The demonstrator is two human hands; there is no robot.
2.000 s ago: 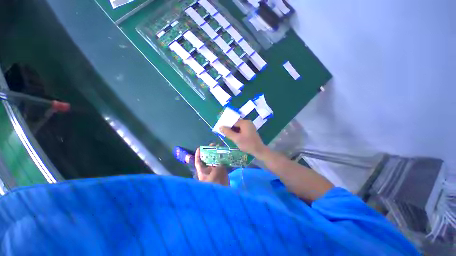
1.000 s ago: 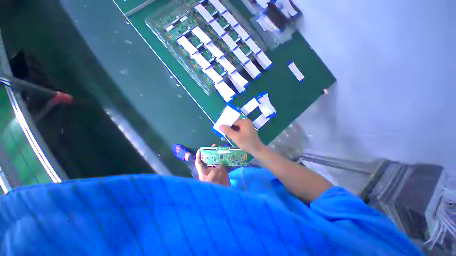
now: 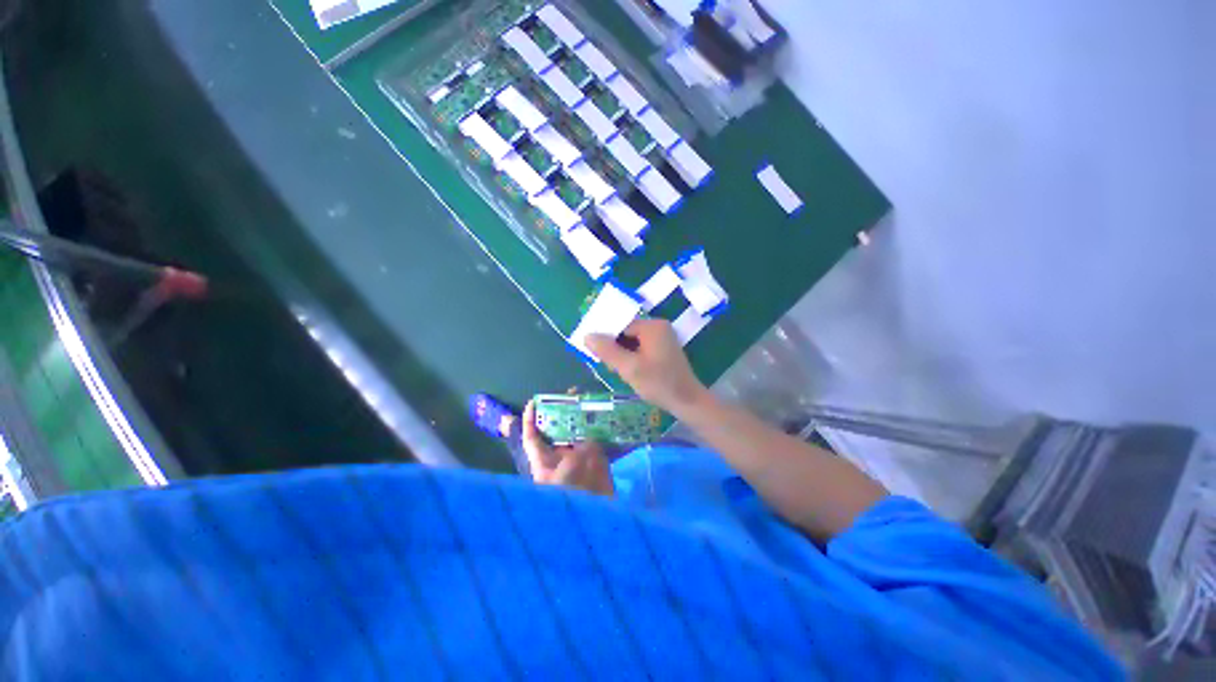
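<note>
My left hand [image 3: 567,461] holds a small green T-con board [image 3: 596,418] in front of my body, thumb over its left end. My right hand [image 3: 646,360] is just above and to the right of the board, its fingers shut on a white flat flexible cable [image 3: 610,315] with blue ends. The cable is apart from the board and reaches over the bench corner. A few more white flat cables [image 3: 696,285] with blue ends lie on the green bench [image 3: 747,247] just beyond my right hand.
A clear component tray [image 3: 534,240] of boards with white cables stands on the bench. A single white strip [image 3: 779,188] lies to its right, and a dark box [image 3: 727,41] at the wall side. Grey stacked trays [image 3: 1094,500] are at the right. Conveyor rails [image 3: 87,373] run at the left.
The view has shifted slightly. Both hands keep about the same pose, with the board and the cable still held.
</note>
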